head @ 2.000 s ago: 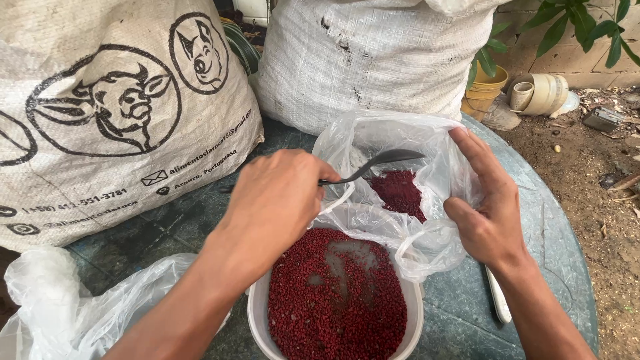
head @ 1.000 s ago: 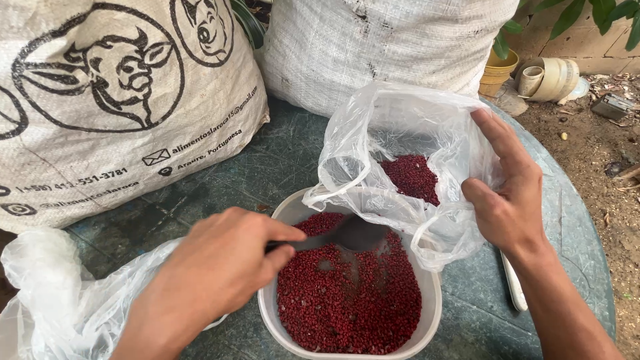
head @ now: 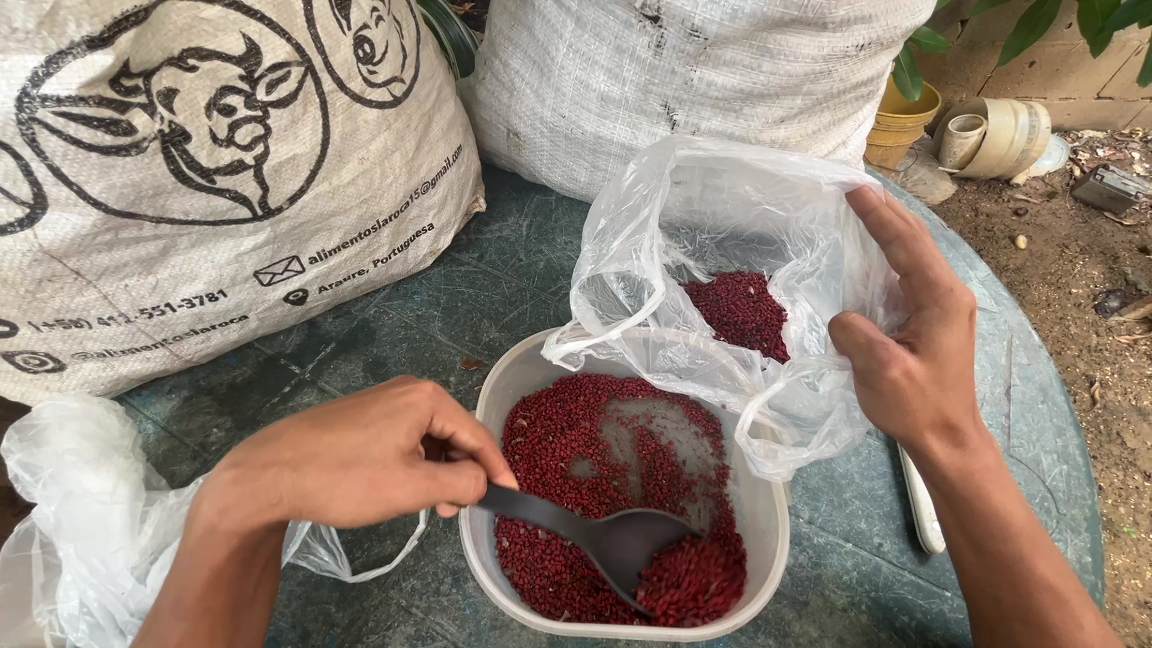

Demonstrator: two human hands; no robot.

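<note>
My left hand [head: 369,454] grips the handle of a black spoon [head: 621,544], whose bowl is down among dark red seeds [head: 558,468] in a translucent plastic tub [head: 781,540]. Red seeds are heaped at the spoon's far edge, and bare patches of the tub's floor show behind it. My right hand [head: 918,333] holds a clear plastic bag [head: 621,261] open by its right side, fingers outside and thumb near the rim. Inside the bag lies a small pile of the same red seeds [head: 740,313]. The bag's lower edge overlaps the tub's back right rim.
A printed woven sack [head: 378,198] stands at the left and a white woven sack [head: 576,99] behind, both on the round green table [head: 504,243]. Another plastic bag [head: 85,504] lies at the left. A white handle [head: 922,504] shows beside my right forearm.
Two seconds ago the spoon was over the bag's opening; one second ago it was at the back of the tub. Now it is at the tub's front right, among the seeds.
</note>
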